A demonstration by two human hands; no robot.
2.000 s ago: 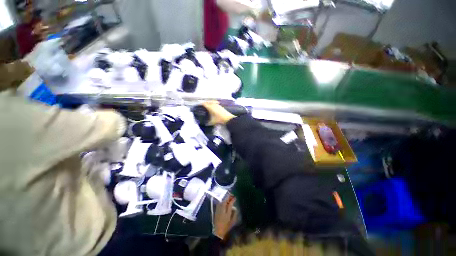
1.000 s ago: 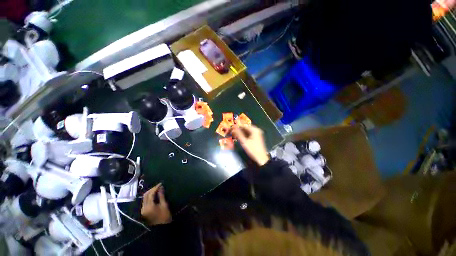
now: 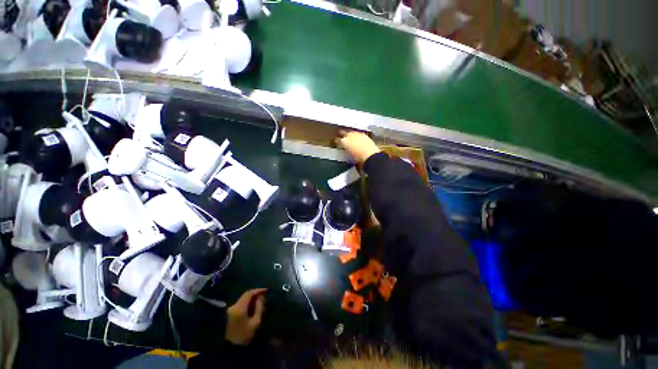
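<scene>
My right hand (image 3: 357,146) reaches to a long box (image 3: 312,132) with white edges and a brown inside, at the bench's back edge. Its fingertips are at the box; whether they hold anything cannot be told. My left hand (image 3: 246,316) rests near the front edge, fingers loosely curled and apart, empty. Two cameras with black ball heads (image 3: 303,201) (image 3: 342,210) stand side by side on the dark green mat. Several orange squares with holes (image 3: 366,274) lie beside my right sleeve. Tiny pale rings (image 3: 286,287) lie on the mat.
White-and-black cameras (image 3: 104,212) are heaped at the left; more lie at the back left (image 3: 137,39) beside the green conveyor (image 3: 404,72). A white slip (image 3: 343,179) lies by the yellow-brown tray (image 3: 411,154), which my arm partly covers. A blue stool (image 3: 490,270) is at the right.
My right hand has moved from the orange squares to the long box at the back edge. The view has turned, showing more conveyor and camera heap. My left hand stays near the front edge.
</scene>
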